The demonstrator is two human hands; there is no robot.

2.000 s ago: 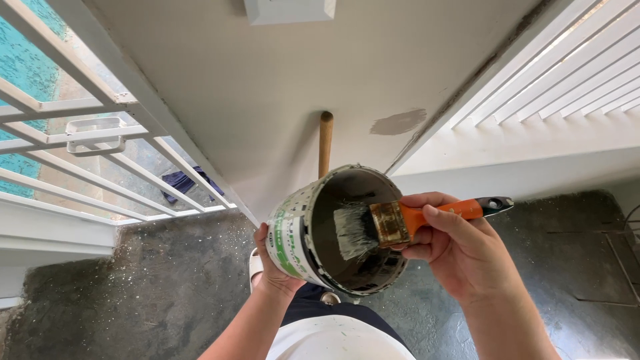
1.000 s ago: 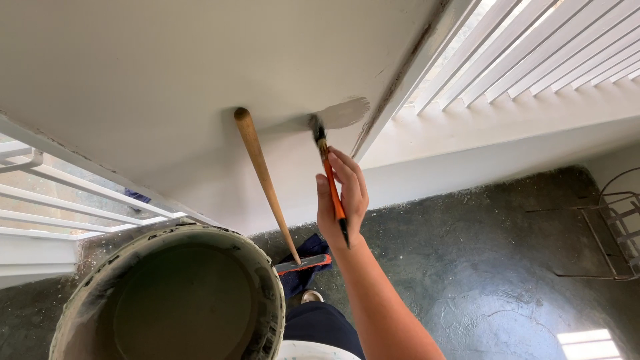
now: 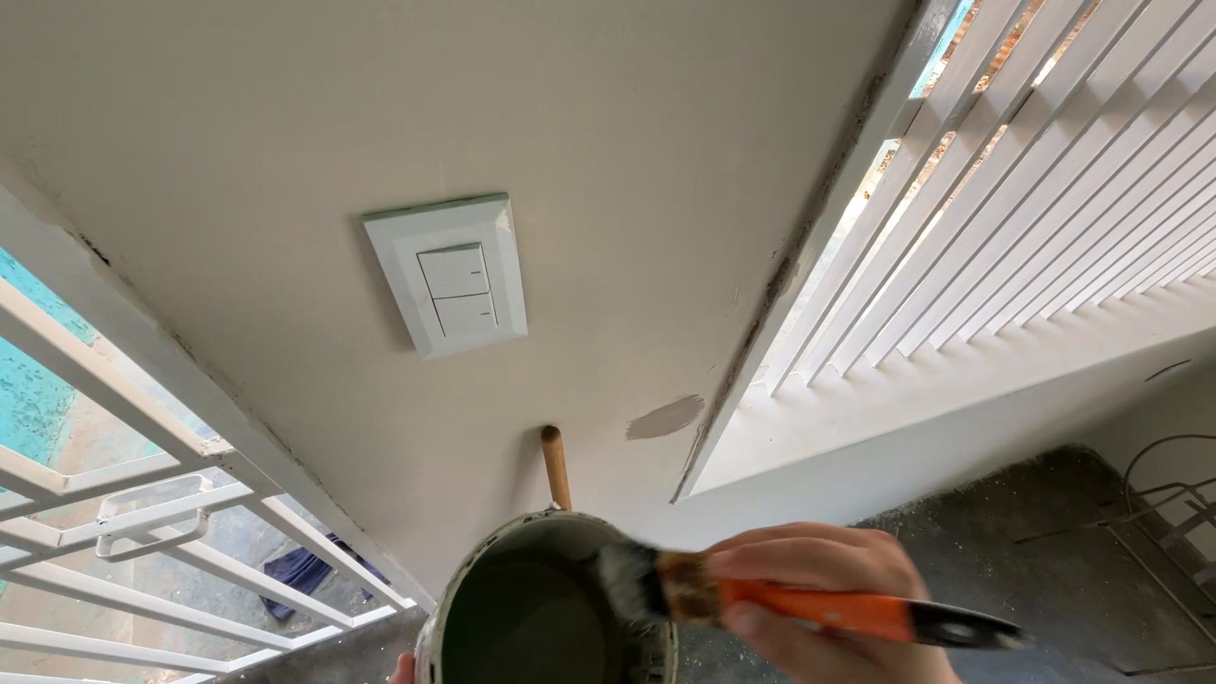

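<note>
My right hand grips a paintbrush by its orange and black handle. Its pale, paint-wet bristles are over the right inner side of a paint bucket, and they look blurred. Greyish paint lies inside the bucket. At the bucket's lower left edge only the fingertips of my left hand show, against its outer wall; the rest of that hand is hidden. Ahead, a darker patch of paint marks the beige wall near the window frame. A wooden handle leans on the wall behind the bucket.
A white double light switch is mounted on the wall. White louvred slats stand at the right, and a white metal gate at the left with dark cloth beyond it. A metal frame rests on the dark floor at the far right.
My right hand has brought the brush from the wall patch back over the bucket. The view has shifted, and the light switch now shows in full.
</note>
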